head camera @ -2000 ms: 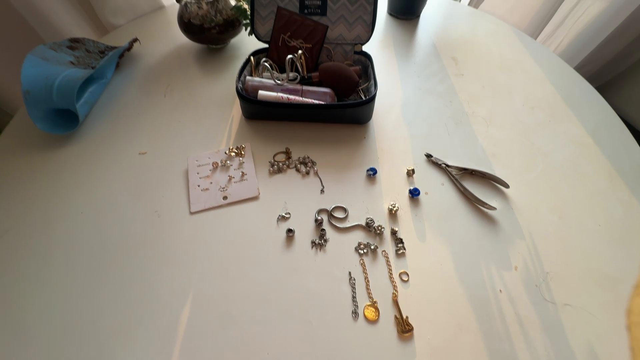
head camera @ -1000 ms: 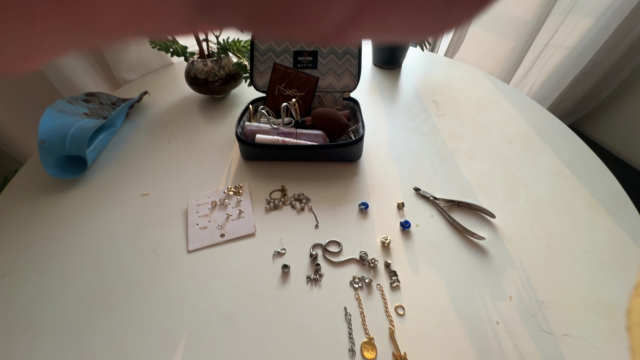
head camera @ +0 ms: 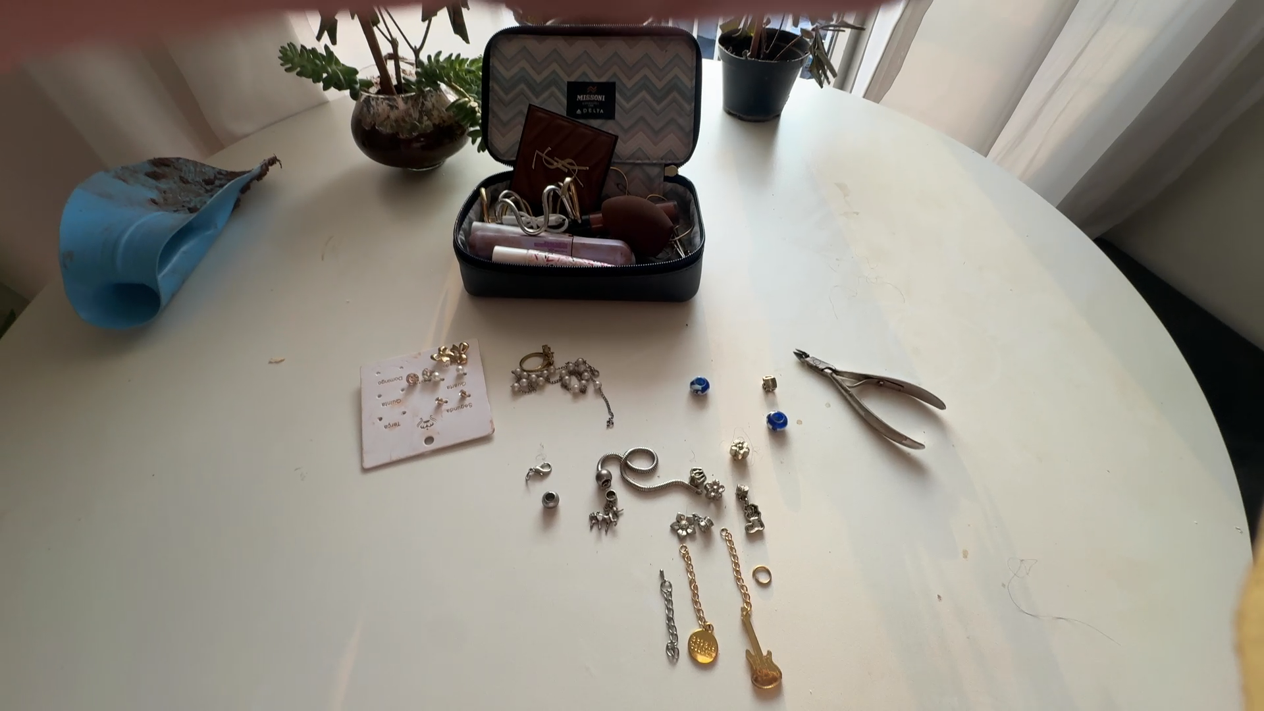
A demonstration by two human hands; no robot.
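Neither of my hands is plainly visible; a blurred pinkish shape crosses the top edge, and I cannot tell what it is. On the white table lie a silver snake-chain charm bracelet (head camera: 652,484), blue beads (head camera: 777,421), a pearly beaded chain (head camera: 578,376) and an earring card (head camera: 425,405) with studs. Nearer are a silver chain piece (head camera: 670,617), a gold chain with a round tag (head camera: 703,644), another with a guitar pendant (head camera: 760,662) and a small gold ring (head camera: 761,575). Metal cuticle nippers (head camera: 869,395) rest at the right, handles spread.
An unzipped dark case (head camera: 583,284) with its lid up holds cosmetics, a brown makeup sponge and a white cable. Behind stand a glass-potted succulent (head camera: 410,133) and a dark plant pot (head camera: 760,79). A soiled blue plastic scoop-like container (head camera: 128,247) lies at the left.
The view has tilted upward, showing more of the plants. The pinkish blur, absent in the oldest frame and large in the middle one, is now a thin strip. The table items have not moved.
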